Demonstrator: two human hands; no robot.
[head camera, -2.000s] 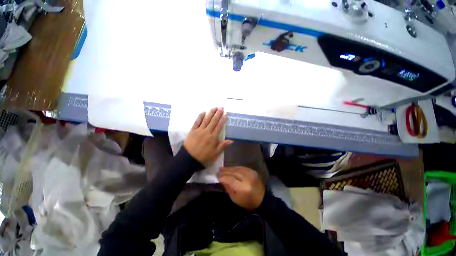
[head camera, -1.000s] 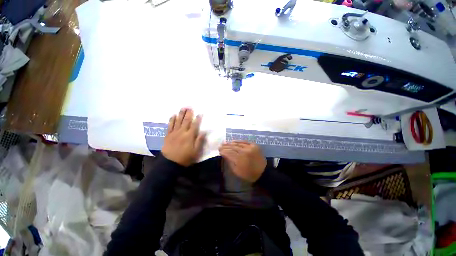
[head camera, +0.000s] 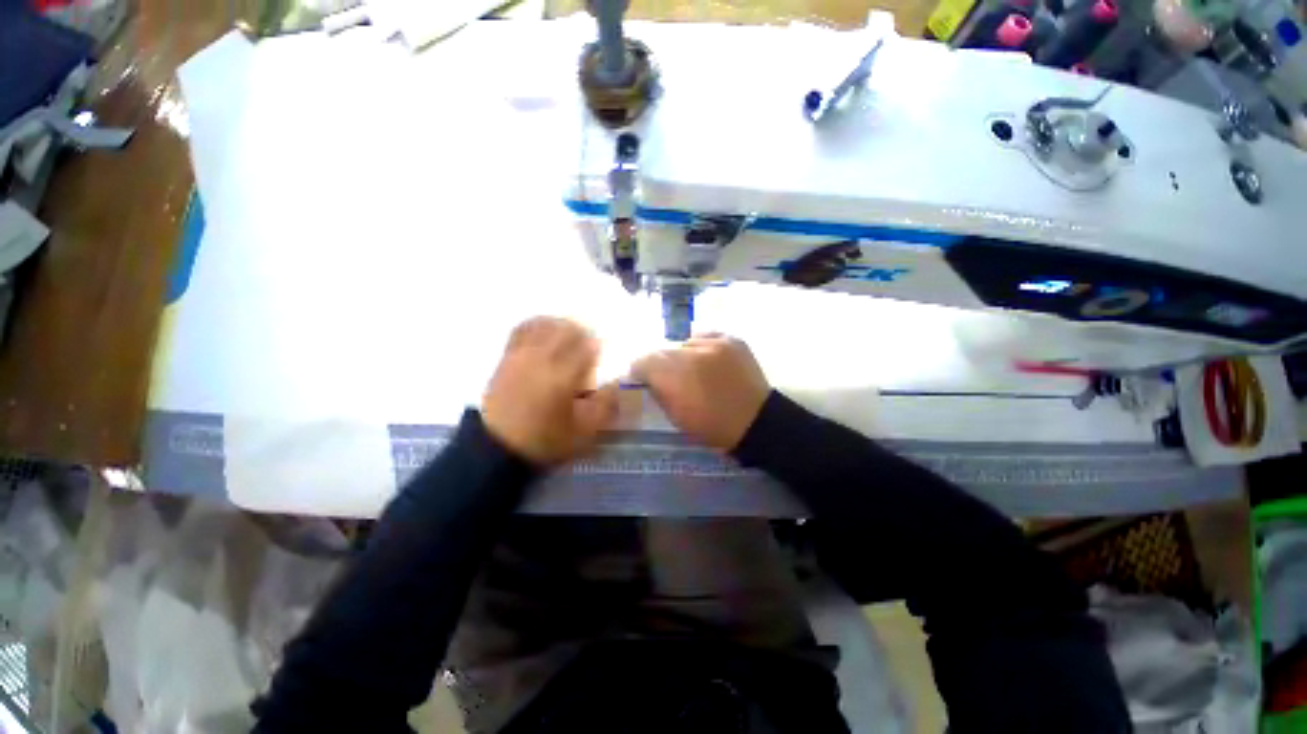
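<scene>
My left hand (head camera: 548, 390) is on the machine bed, just left of and in front of the needle area, with fingers curled down. My right hand (head camera: 705, 390) is beside it, just below the presser foot area. The white fabric piece at my fingertips nearly vanishes against the white bed, and my hands hide most of it. The sewing machine (head camera: 860, 158) has its needle end right behind my hands. A large white panel (head camera: 308, 445) lies left of my hands and hangs over the ruler strip (head camera: 1032, 462).
Red and yellow rings (head camera: 1233, 402) lie on a white square at the right. A red-tipped rod (head camera: 1058, 369) is on the bed. Fabric scraps (head camera: 29, 158) lie on the brown table (head camera: 86, 316) at left. A crumpled fabric bundle (head camera: 201, 602) is lower left. Thread spools (head camera: 1015, 29) stand behind the head.
Both hands have moved forward from the ruler edge onto the bed near the needle, and the fabric piece no longer shows over the ruler there. The camera view has shifted.
</scene>
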